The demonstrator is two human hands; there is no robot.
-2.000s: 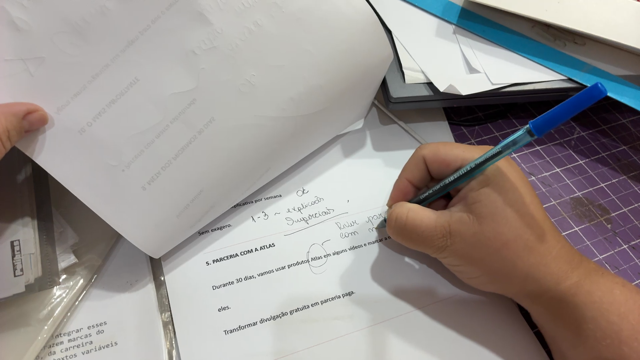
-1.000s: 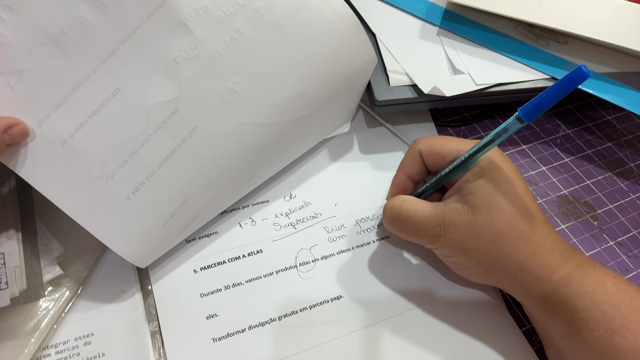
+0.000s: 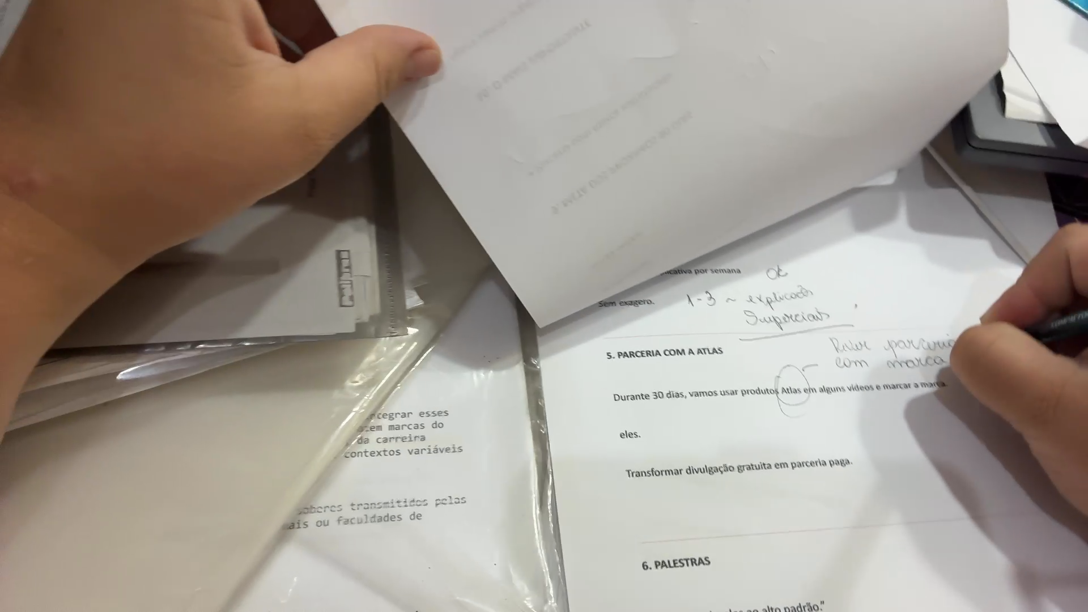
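My left hand [image 3: 212, 127] grips the edge of a lifted paper sheet [image 3: 680, 110], its thumb on the near face and its fingers mostly hidden. The raised sheet slants over a printed page [image 3: 748, 518] that bears typed lines and handwritten notes in pen. At the right edge, my right hand [image 3: 1028, 365] rests on that page, just right of the handwriting. It holds a pen [image 3: 1062, 327], of which only a dark stretch of the barrel shows; the tip is hidden behind the fingers.
Clear plastic sleeves [image 3: 382, 374] with papers inside lie at the left, under my left forearm. Another printed page [image 3: 399, 544] shows beneath them at lower centre. A dark grey flat object [image 3: 1011, 136] with papers on it sits at the upper right.
The view has shifted left and nearer, so more of my left hand shows and the pen's blue cap end is out of frame. The handwritten note beside my right hand has grown by some letters.
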